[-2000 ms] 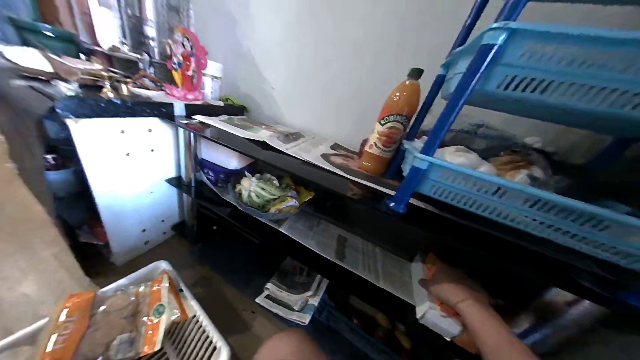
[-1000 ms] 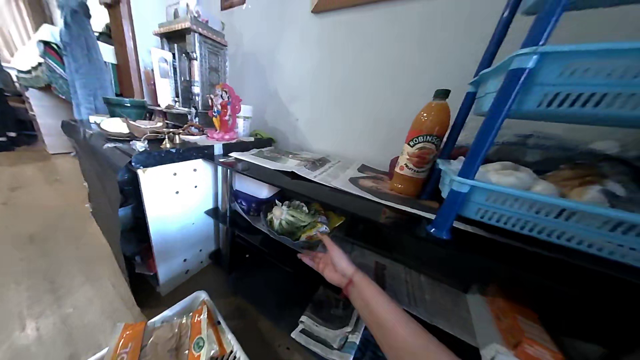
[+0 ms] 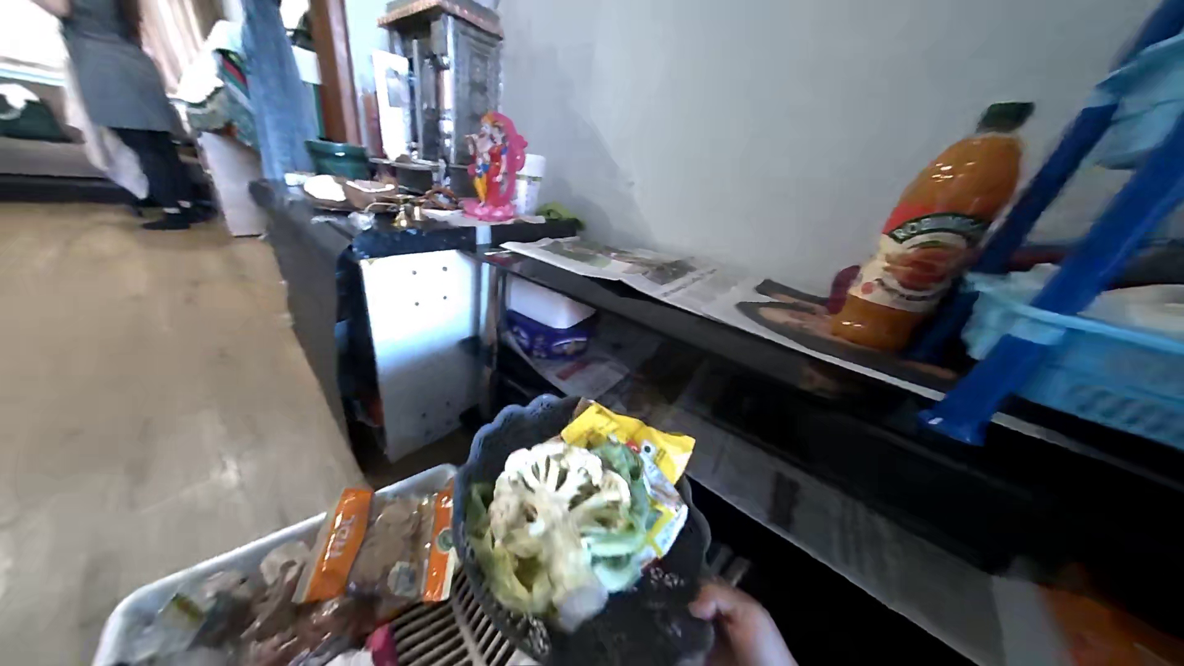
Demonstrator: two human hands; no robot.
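Observation:
My right hand grips the rim of a dark scalloped bowl at the bottom centre. Inside the bowl lie a cut cauliflower with its leaves and a yellow packet. The bowl is tilted and overlaps the right side of a white plastic basket. That basket holds an orange-ended packet and several other wrapped items. My left hand does not show.
A black shelf lined with newspaper runs along the wall, bearing an orange drink bottle. Blue rack baskets stand at right. A pink-backed figurine stands on the black counter. A person stands far left.
The bowl with the cauliflower was on the lower shelf, with my right hand reaching to it; now it is off the shelf in that hand, near the white basket. The view has shifted left.

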